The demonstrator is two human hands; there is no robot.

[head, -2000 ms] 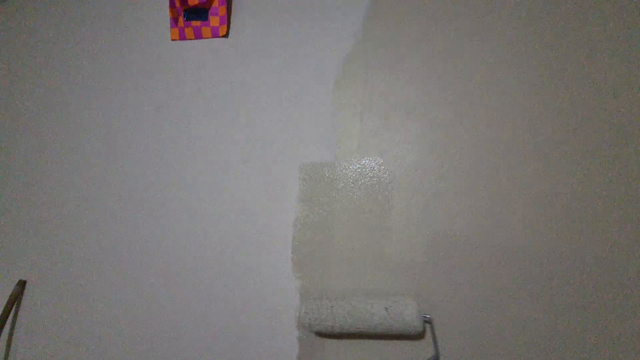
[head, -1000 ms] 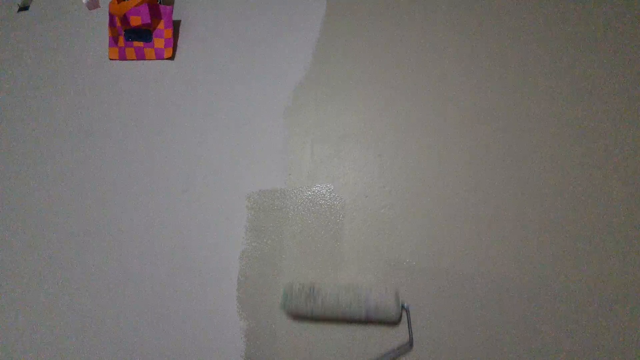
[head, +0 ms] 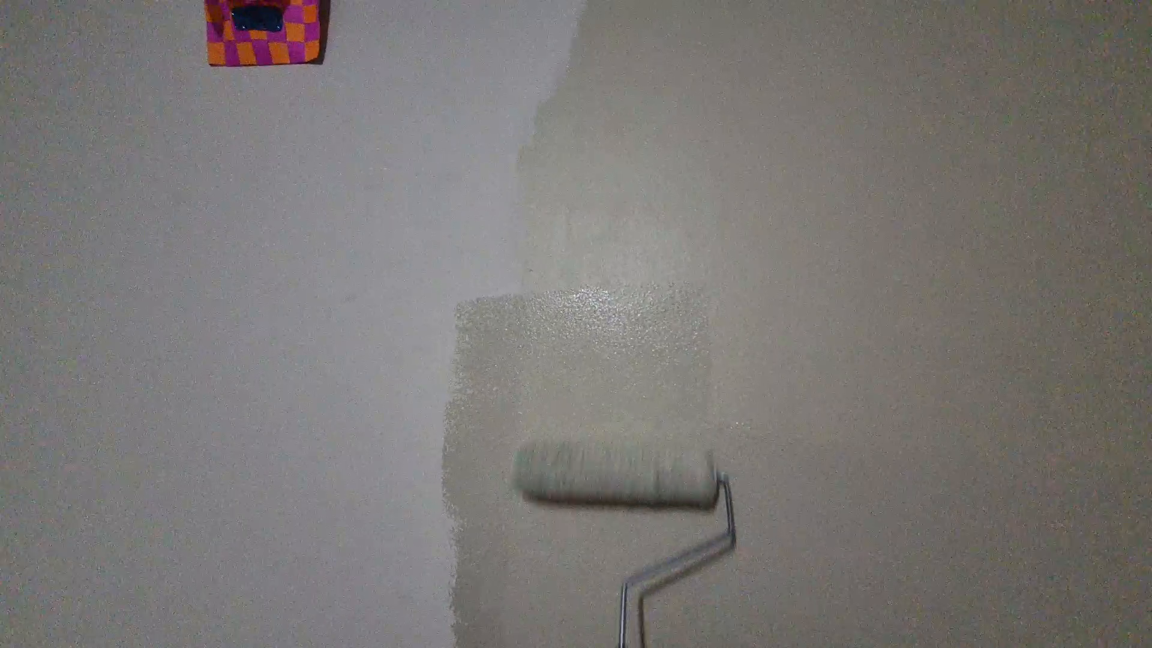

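Note:
A paint roller's cover (head: 616, 473), coated in pale grey-green paint, lies level against the wall, low and slightly right of the middle. Its bent metal frame (head: 679, 562) runs down from the right end and leaves the view at the bottom edge; the handle is hidden below. Neither of my hands shows. Around and above the roller, wet paint (head: 612, 315) glistens with a stippled texture. The painted part of the wall (head: 900, 270) is grey-beige. Its uneven left edge borders the paler wall surface (head: 225, 315).
An orange and purple checkered item (head: 265, 40) with a dark patch is on the pale wall at the upper left, cut off by the top edge.
The roller has shifted to the right relative to the left edge of the fresh paint since two seconds ago. More of its metal frame shows now. The view has moved somewhat.

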